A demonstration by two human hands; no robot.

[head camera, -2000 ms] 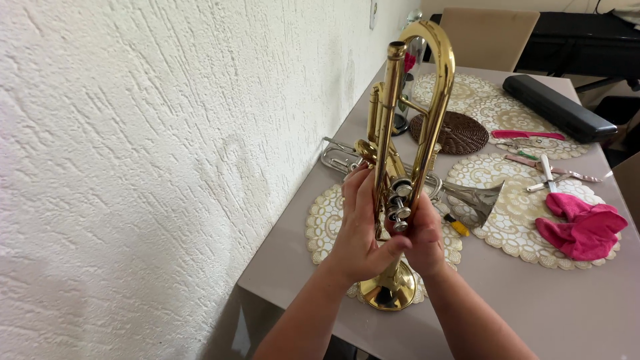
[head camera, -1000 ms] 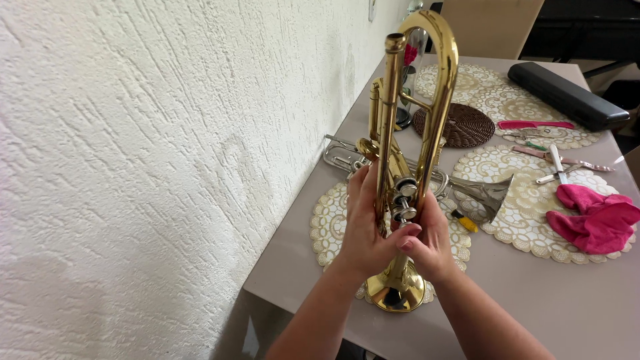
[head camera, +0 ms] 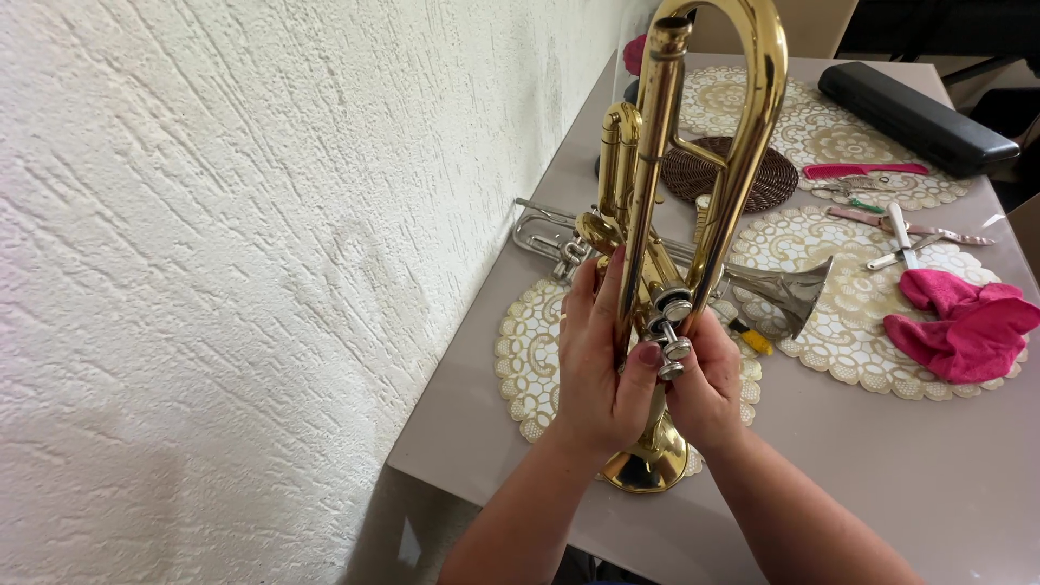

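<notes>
A brass trumpet stands upright, bell down, its bell near the front edge of the table. My left hand is wrapped around the valve section from the left, its thumb beside the silver valve caps. My right hand grips the same section from the right, its thumb close to the lowest cap. No mouthpiece sits in the upper tube end. Behind the brass trumpet lies a silver trumpet, its middle partly hidden. A yellow-and-black object lies right of my right hand.
A textured white wall borders the table on the left. Lace-pattern placemats bear a pink cloth, a white-handled knife, a pink comb and a black case. A brown woven mat and wristwatch lie behind.
Both hands keep hold of the brass trumpet throughout. Its upper end now shows farther up, with the top bend cut off by the frame's upper edge.
</notes>
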